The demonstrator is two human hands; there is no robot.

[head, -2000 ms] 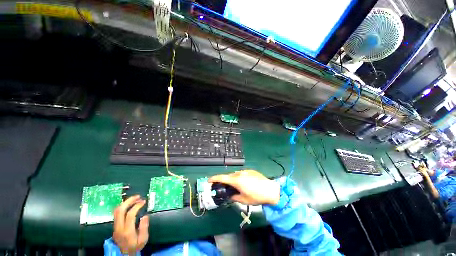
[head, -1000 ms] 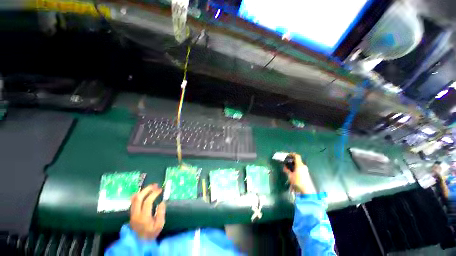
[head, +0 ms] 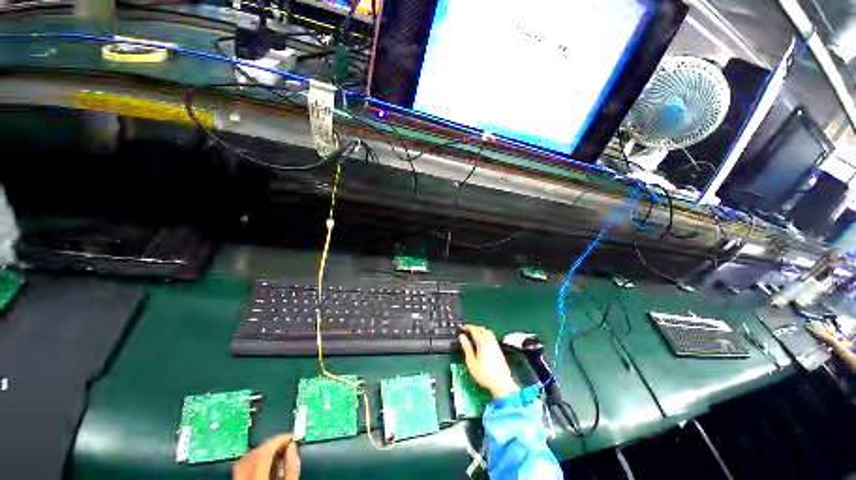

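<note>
Several green circuit boards lie in a row along the bench front, the leftmost (head: 215,427) apart from the second (head: 327,410). A yellow test cable (head: 324,272) hangs down to the second board. My left hand (head: 268,459) is at the bottom edge, partly cut off, its fingertips by the second board's lower left corner; whether it grips anything is unclear. My right hand (head: 483,358) reaches over the rightmost board (head: 464,392), fingers at the right end of the black keyboard (head: 347,319), holding nothing. The barcode scanner (head: 531,352) lies right of my right hand.
A blue coiled cord (head: 564,291) hangs right of the scanner. A dark mat (head: 66,356) lies at the left. A shelf behind carries a monitor (head: 530,70) and a fan (head: 680,101). A second keyboard (head: 699,335) and another person's hand (head: 831,339) are at the far right.
My right hand has let go of the scanner and moved left to the keyboard's right end. My left hand sits lower in the picture. The view has tilted up, showing more shelf and monitor.
</note>
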